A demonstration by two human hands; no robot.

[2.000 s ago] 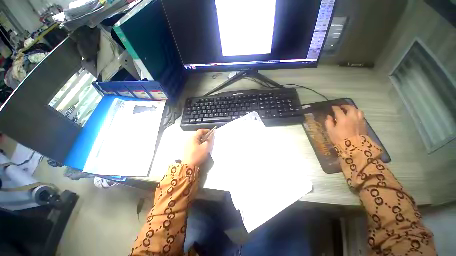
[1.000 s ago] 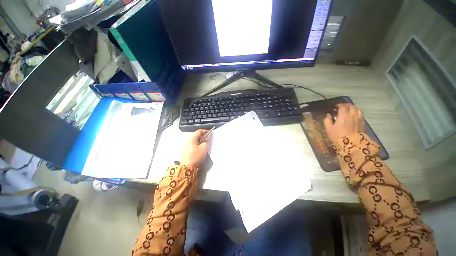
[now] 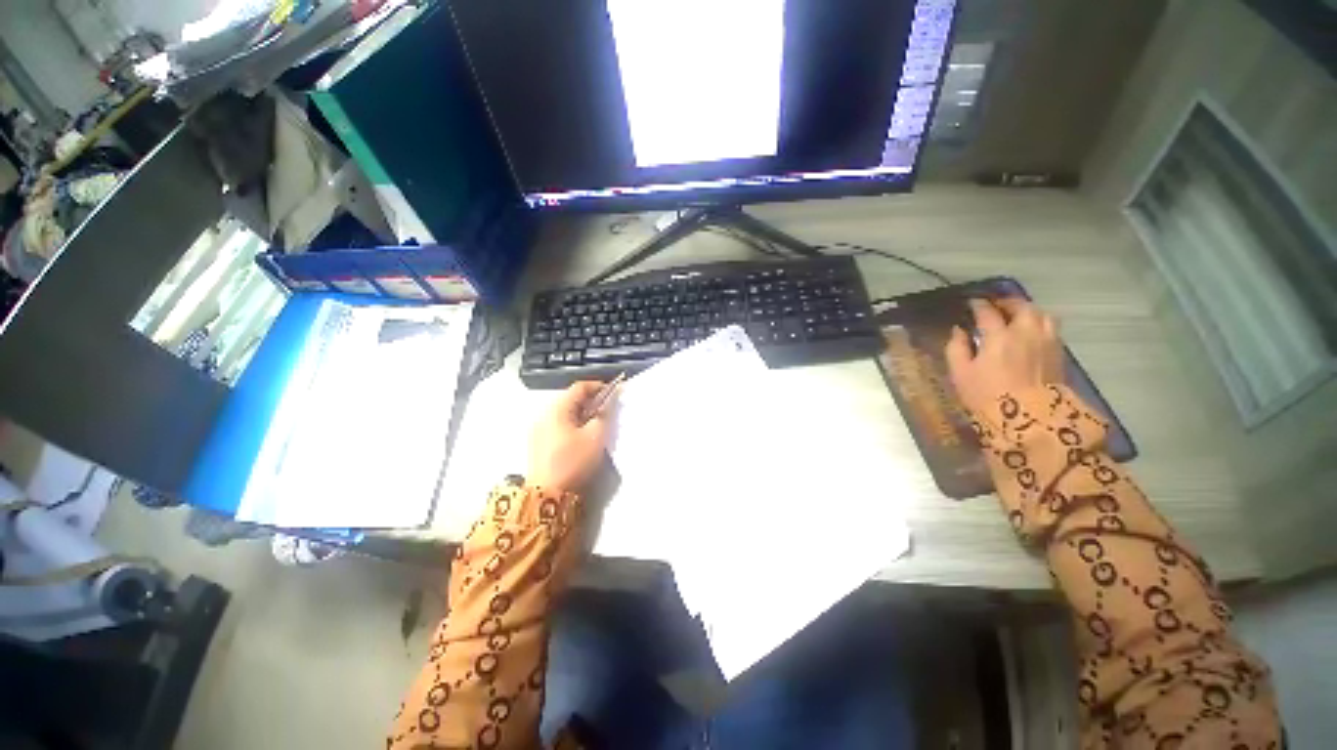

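My left hand (image 3: 572, 437) rests on the desk at the left edge of the white paper sheets, with a thin pen (image 3: 609, 390) between its fingers. The paper sheets (image 3: 763, 498) are overexposed, lie at a slant, and stick out over the desk's front edge. My right hand (image 3: 1009, 349) rests curled on the dark mouse pad (image 3: 927, 393) with a brown-orange picture. A mouse under the right hand is mostly hidden. The monitor (image 3: 851, 103) shows a white page on a black screen.
A black keyboard (image 3: 689, 315) lies below the monitor. An open blue folder (image 3: 242, 425) with white sheets is at the left. Green and blue binders (image 3: 418, 139) stand behind it. The desk (image 3: 1085, 249) has side panels at the right. Loose papers (image 3: 235, 44) are piled at the upper left.
The view has shifted slightly, so the desk and monitor sit a little further left and up. Both hands and the sheets keep their places on the desk.
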